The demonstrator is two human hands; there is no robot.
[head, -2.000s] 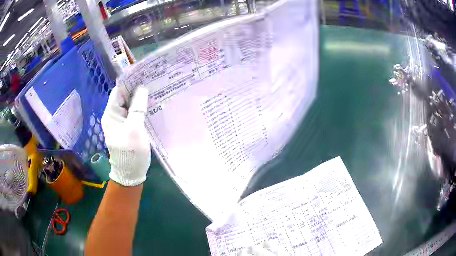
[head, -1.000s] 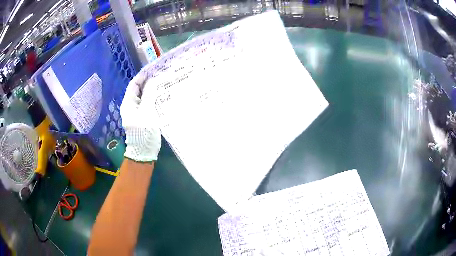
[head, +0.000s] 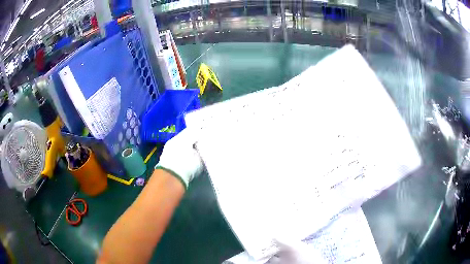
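My left hand point(head: 181, 157), in a white knit glove with a bare forearm, grips the upper left edge of a white printed sheet point(head: 304, 149). The sheet is held up, tilted, and its print is largely washed out by glare. More than one page edge seems to show at its top. A second printed form point(head: 342, 242) lies below, partly covered by the held sheet. My right hand point(head: 294, 255) is a pale blur at the bottom edge, at the lower edge of the held sheet; its fingers are not clear.
At the left stand a blue file holder point(head: 139, 67), small blue bin point(head: 172, 113), teal-green cylinder point(head: 134, 162), orange pen cup point(head: 88, 172), yellow heat gun point(head: 52, 149), white fan point(head: 24, 154) and red-orange scissors point(head: 76, 212). A yellow sign point(head: 207, 79) stands behind.
My left hand and the held sheet have moved right and lower, now covering more of the lower form. The blue bin and yellow sign have come into view. A blurred right hand shows at the bottom.
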